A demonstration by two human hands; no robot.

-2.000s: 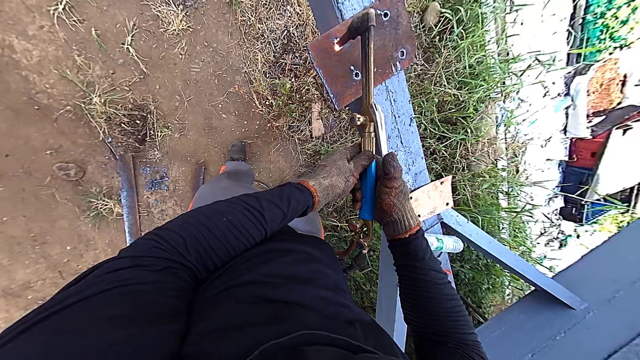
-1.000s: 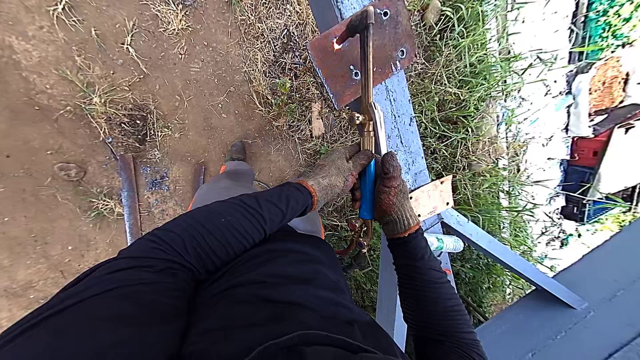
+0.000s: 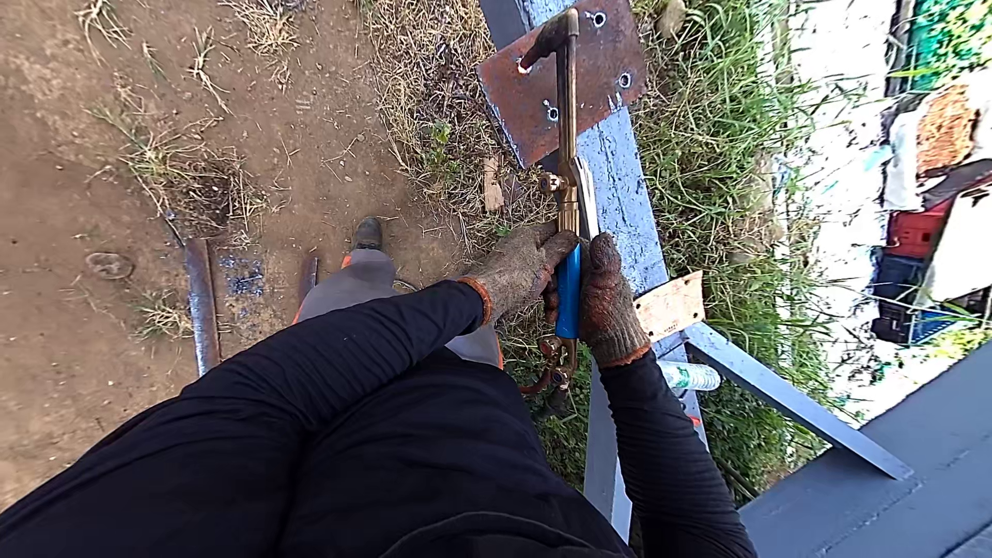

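Note:
A brass cutting torch [image 3: 568,132] with a blue handle [image 3: 568,298] lies lengthwise between my gloved hands. From the left, my left hand [image 3: 518,271] is closed around the upper handle, its fingers partly hidden. On the other side my right hand [image 3: 611,298] grips the handle beside a silvery lever [image 3: 587,194]. The bent head of the torch points at the left part of a rusty steel plate [image 3: 508,97], where a small spot glows at the tip. Several holes with pale rims show in this plate, which rests tilted across a grey-painted steel beam [image 3: 620,186].
A smaller drilled plate [image 3: 671,305] and a plastic bottle [image 3: 690,376] are beside my right wrist. A diagonal grey brace [image 3: 798,403] joins the beam to a wide grey surface. Rusty metal strips [image 3: 201,302] lie on the dirt at left. My boot [image 3: 368,233] stands near dry grass.

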